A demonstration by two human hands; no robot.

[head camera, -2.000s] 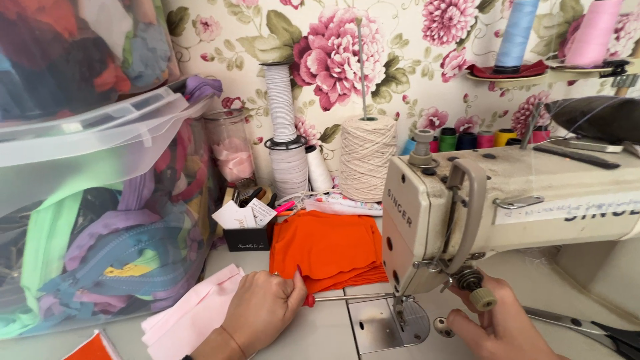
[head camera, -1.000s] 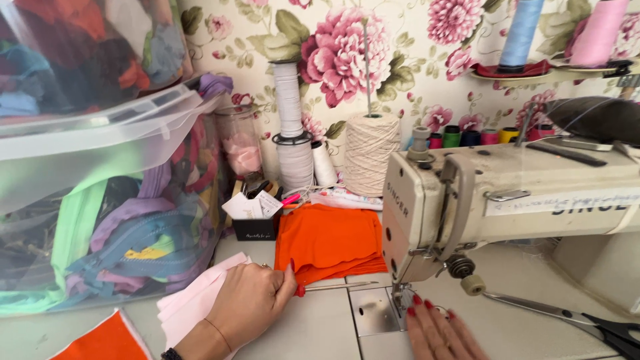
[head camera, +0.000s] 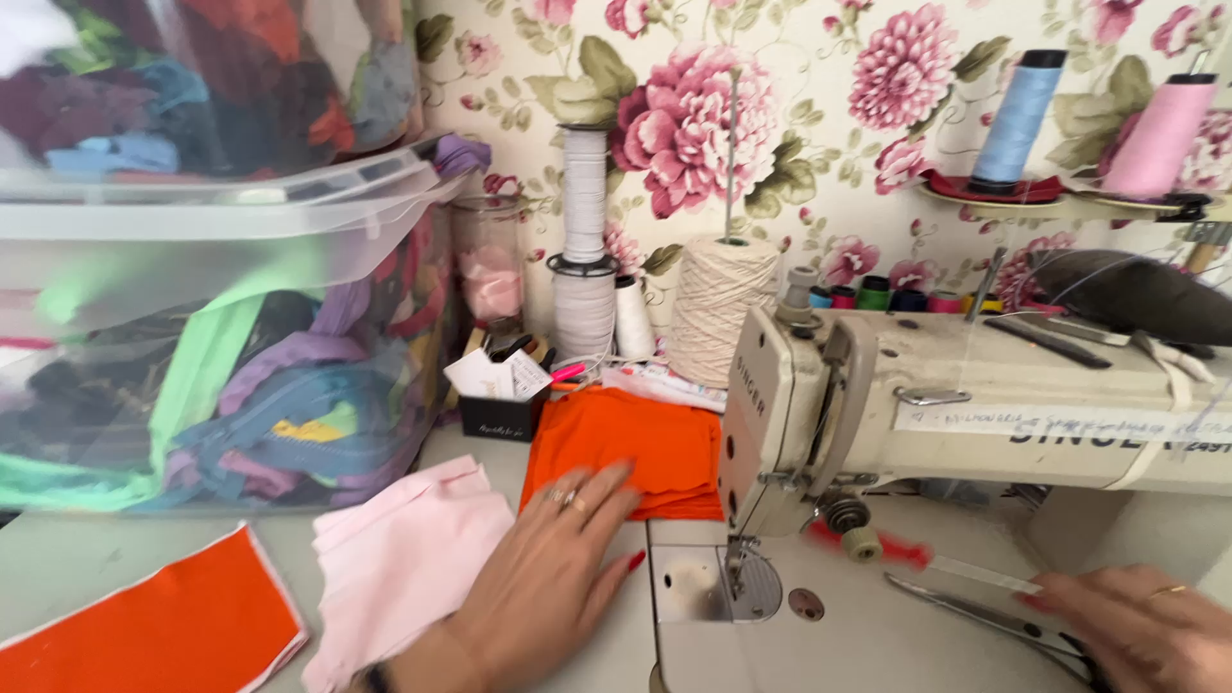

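Observation:
My left hand (head camera: 558, 568) rests with fingers spread, its fingertips on the front of a stack of orange fabric pieces (head camera: 626, 438). Beside its wrist lie pale pink fabric pieces (head camera: 404, 558). At the right, my right hand (head camera: 1136, 616) pinches the thin shaft of a blurred, red-handled screwdriver (head camera: 890, 549), whose handle points left, beneath the arm of the Singer sewing machine (head camera: 962, 385). Black-handled scissors (head camera: 991, 611) lie just below the screwdriver, partly hidden by that hand. Between my hands are the machine's presser foot (head camera: 739, 568) and needle plate (head camera: 760, 587).
An orange piece with white edging (head camera: 164, 626) lies at the left front. Behind it stand clear plastic bins (head camera: 221, 221) of fabric and zippers. A small black box (head camera: 496, 414) with cards, a cone of cream cord (head camera: 722, 308) and thread spools line the floral wall.
My right hand has moved right from beside the needle plate and now holds the screwdriver, which lay beside my left hand before. My left hand's fingers have reached onto the orange stack.

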